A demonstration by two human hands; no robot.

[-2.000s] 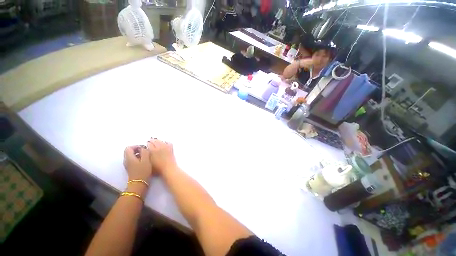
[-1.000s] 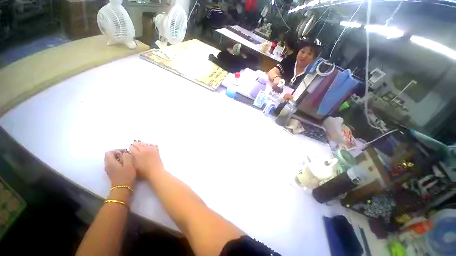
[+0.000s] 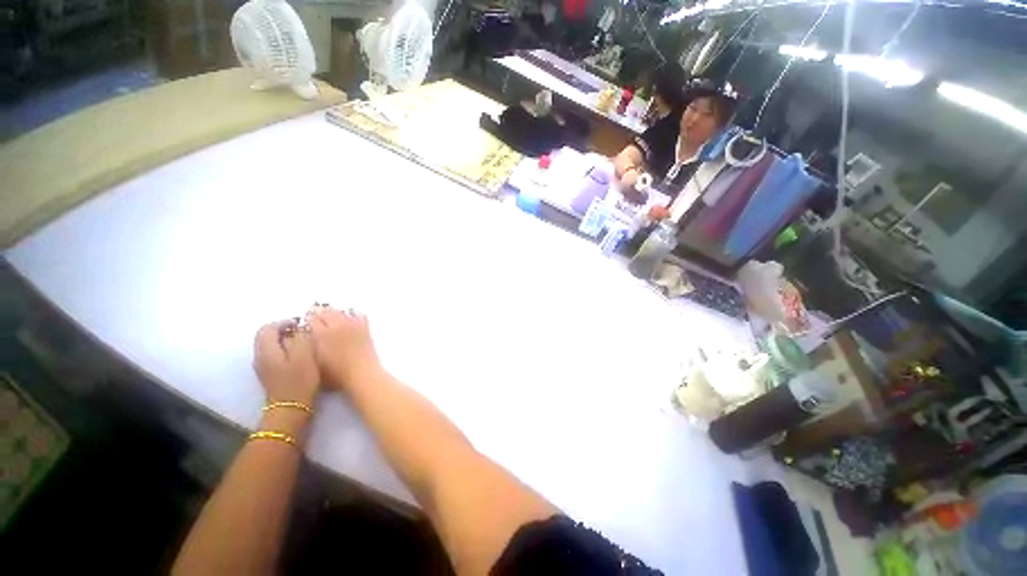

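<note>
The large white worktable top [image 3: 169, 259] lies under both hands. My left hand [image 3: 286, 358], with two gold bracelets on its wrist, rests near the table's front edge with its fingers curled. My right hand [image 3: 340, 344] lies against it on the right, the fingers of both hands meeting. No tool or garment shows in either hand. Whether something small is between the fingers cannot be seen.
A dark cylinder [image 3: 769, 416] lies by white cones [image 3: 704, 388] at the right, with a navy item [image 3: 775, 531] below. Bottles [image 3: 590, 189] stand at the far edge. A person [image 3: 689, 141] sits beyond them. White fans [image 3: 274, 47] stand at the far left.
The view has shifted slightly over the last two seconds. My hands stay together at the same part of the table. The person across has lowered an arm from near the face.
</note>
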